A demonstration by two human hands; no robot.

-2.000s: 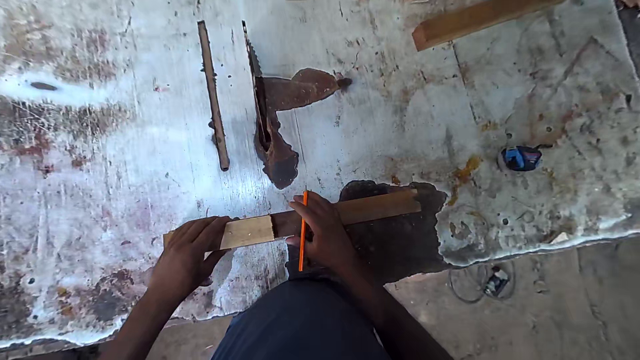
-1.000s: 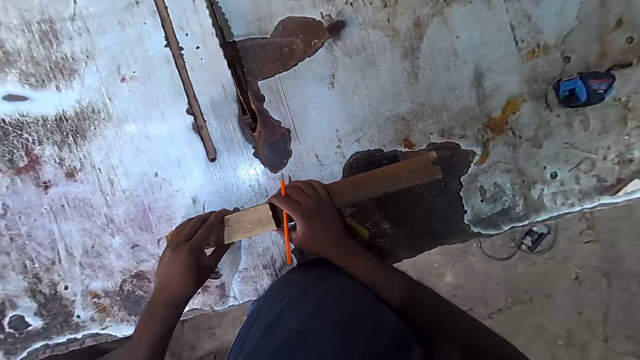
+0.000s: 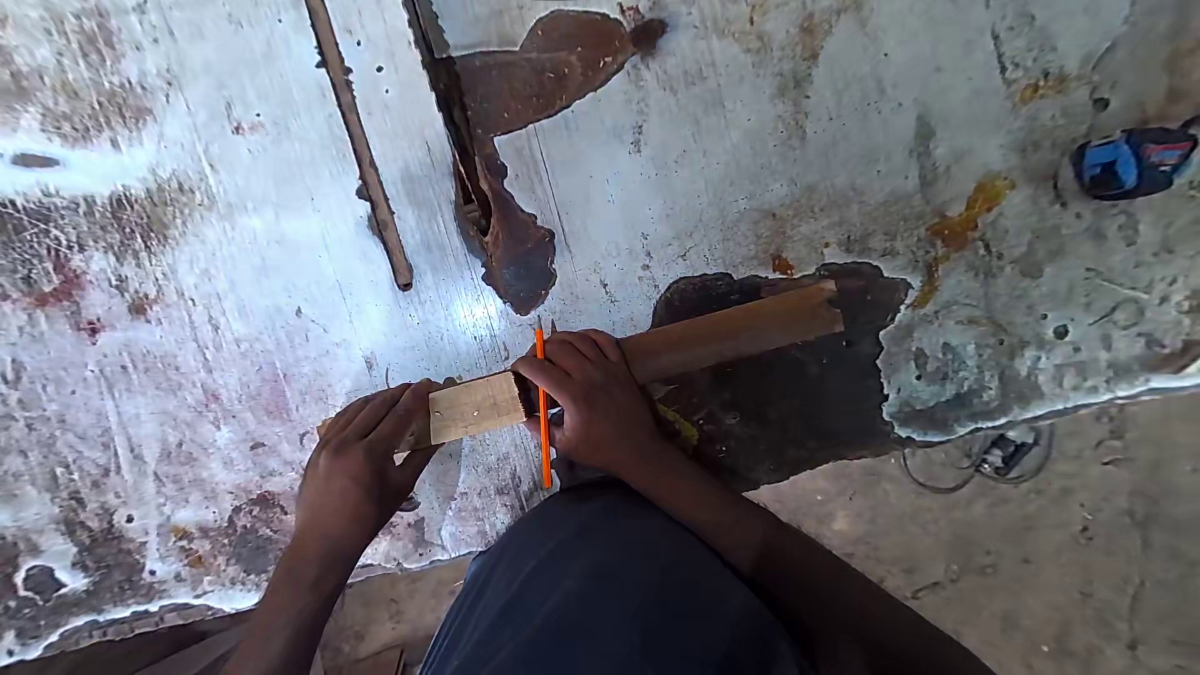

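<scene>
A short, pale wood piece (image 3: pixel 476 409) lies along a longer brown wooden strip (image 3: pixel 741 330) near the front edge of the worn table. My left hand (image 3: pixel 361 450) grips the left end of the pale piece, thumb on the near side and fingers over the far side. My right hand (image 3: pixel 591 398) is closed around the strip just right of the pale piece's dark end. An orange pencil (image 3: pixel 543 412) is held against the fingers of my right hand, its tip pointing away from me. The palms and the undersides of both wood pieces are hidden.
The scratched tabletop (image 3: pixel 656 197) has a long slot (image 3: pixel 361 141) and a torn opening (image 3: pixel 459 141) beyond my hands. A blue and black tool or case (image 3: pixel 1132 162) sits at the far right. Below the table's ragged front edge, a dark object with a cable (image 3: pixel 1008 452) lies on the floor.
The view has moved closer to the table and shifted. Both hands keep their hold on the wood, and the pencil stays at my right hand.
</scene>
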